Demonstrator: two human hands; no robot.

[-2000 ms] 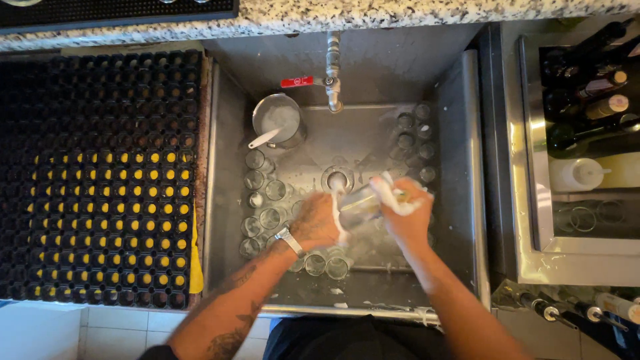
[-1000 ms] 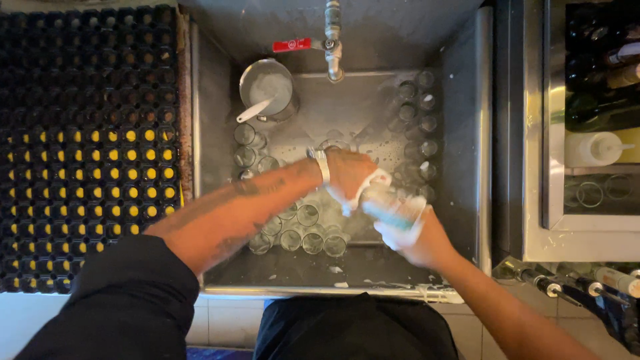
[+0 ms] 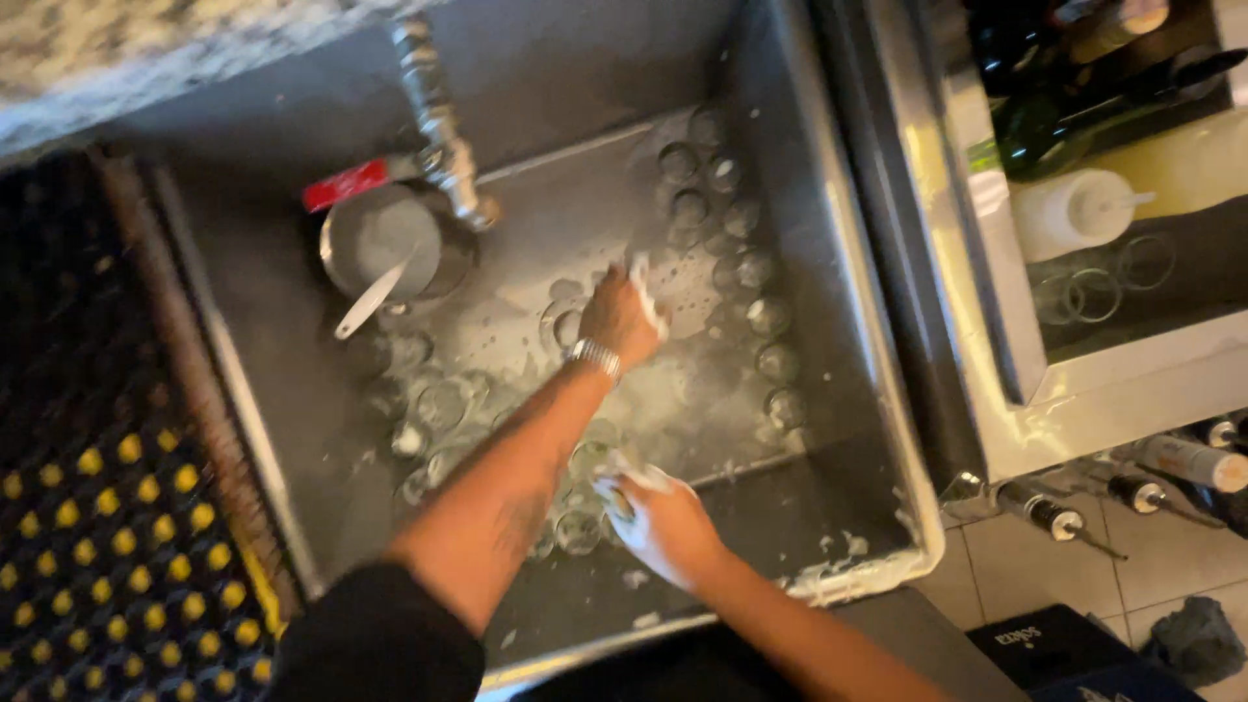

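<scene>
My left hand [image 3: 624,314], wearing a metal watch band and with suds on its fingers, reaches over the middle of the stainless steel sink [image 3: 546,234], near the drain. Blur hides whether it holds anything. My right hand [image 3: 655,522] is closer to the front wall, covered in foam, its fingers curled around something that I cannot make out. Beside it are clear drinking glasses [image 3: 577,531], part of a group at the lower left of the basin. More glasses [image 3: 777,361] line the right side. A metal pitcher [image 3: 382,239] with a white-handled utensil [image 3: 370,300] stands at the upper left.
A faucet [image 3: 444,146] with a red lever [image 3: 345,185] hangs over the back of the sink. Black rubber matting [image 3: 107,546] with yellow spots lies at the left. A bottle well [image 3: 1092,395] with a white squeeze bottle [image 3: 1082,214] is at the right, and a granite counter [image 3: 175,58] runs behind.
My hands, close together around a sudsy glass earlier, are now apart. The left is farther toward the back of the sink, the right nearer the front glasses. The view has tilted and come closer.
</scene>
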